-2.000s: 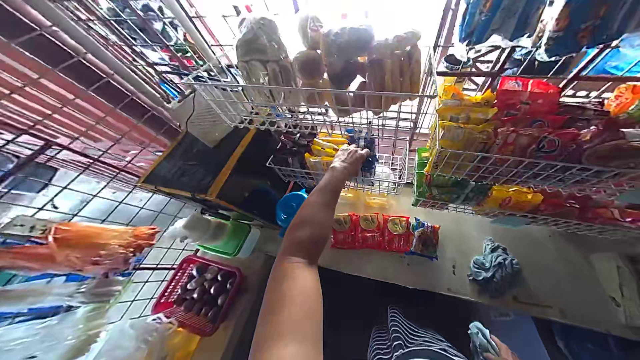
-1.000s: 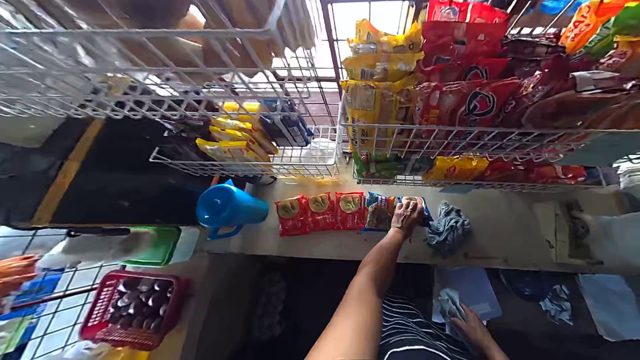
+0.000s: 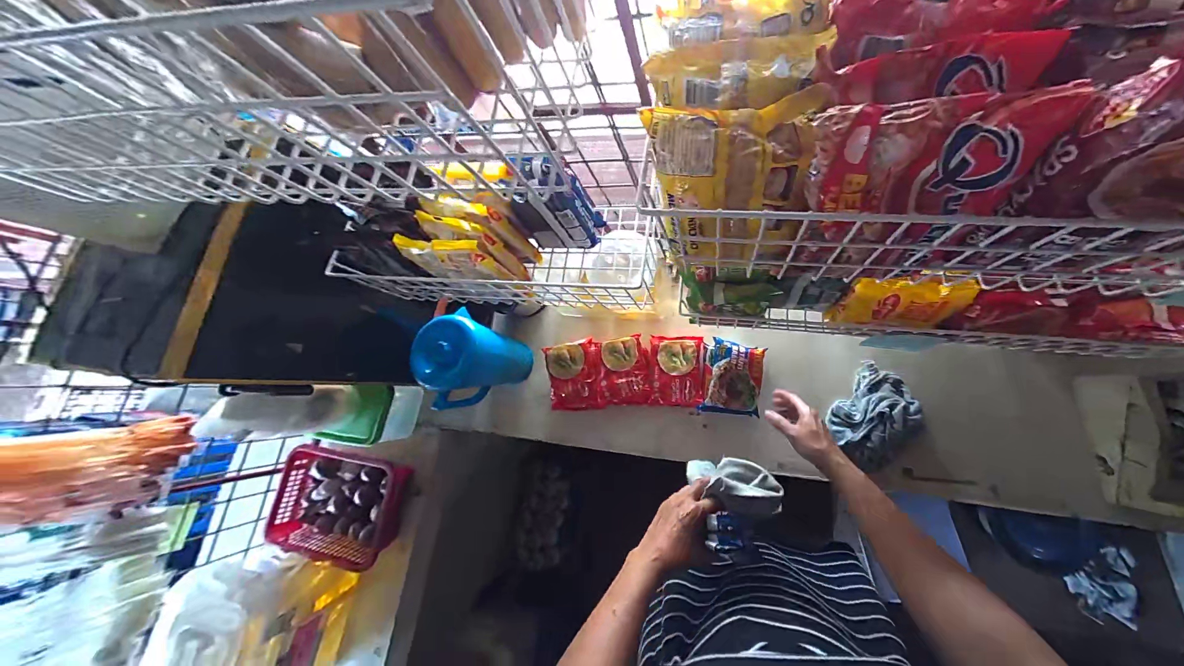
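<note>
My left hand (image 3: 683, 525) grips a light grey cloth (image 3: 743, 486) in front of the striped shirt; a small blue-and-white item shows just below the cloth, its kind unclear. Fingers apart and holding nothing, my right hand (image 3: 800, 425) is over the counter edge. It lies between a blue noodle packet (image 3: 733, 377) and a crumpled grey-blue cloth (image 3: 872, 414). Left of the blue packet, three red packets (image 3: 625, 370) lie side by side in a row.
A blue plastic pitcher (image 3: 470, 353) stands left of the packets. Wire baskets (image 3: 592, 294) of packaged goods overhang the counter (image 3: 980, 407), with bagged snacks (image 3: 962, 148) at upper right. A red basket (image 3: 338, 509) of dark eggs sits lower left.
My left hand has let go of the blue packet and moved down toward my body; it now has the light cloth, which my right hand held one second ago. My right hand has come up to the counter, empty.
</note>
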